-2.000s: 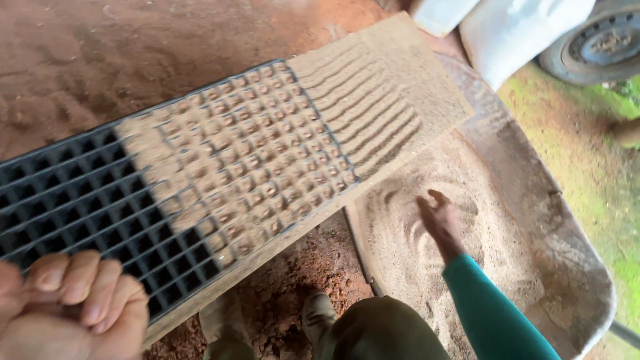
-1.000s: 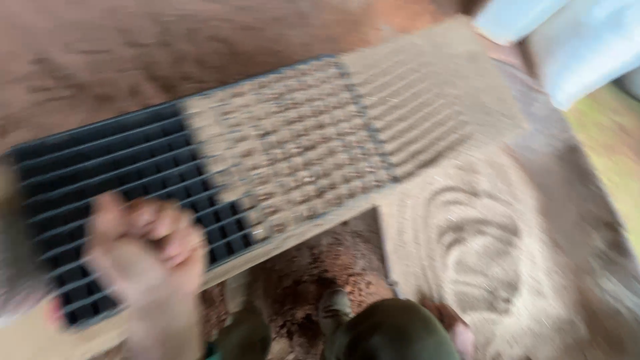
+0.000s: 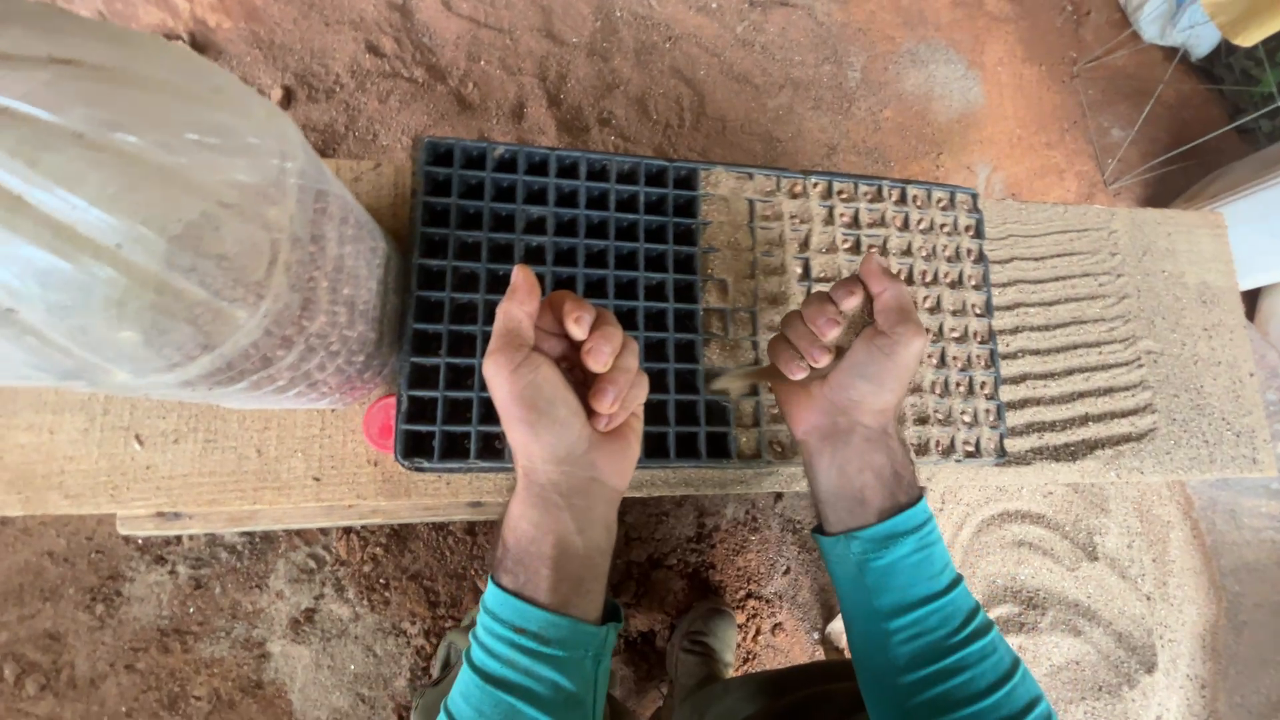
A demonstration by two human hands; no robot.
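A black plastic seedling tray (image 3: 570, 215) lies on a wooden board. Its left cells are bare; the right ones hold sandy substrate (image 3: 725, 225) with small brownish pieces in many cells. Over the bare cells my left hand (image 3: 570, 370) is turned palm up, fingers curled around small dark pieces, probably seeds. Above the filled part, my right hand (image 3: 850, 350) is closed on a handful of substrate, and some of it falls from the lower side of the fist. Left of the tray lies a large clear plastic bottle (image 3: 200, 230) with reddish seeds inside, near a red cap (image 3: 380, 424).
Ridged substrate (image 3: 1070, 340) covers the right end of the wooden board (image 3: 250, 450). Below it, at lower right, is a heap of substrate (image 3: 1060, 590). My boots stand on reddish soil under the board. Thin metal wires (image 3: 1150, 110) show at upper right.
My right hand was over the substrate heap two seconds ago; it is now above the tray, closed on substrate. The view has swung left, bringing the whole bottle end and cap into sight.
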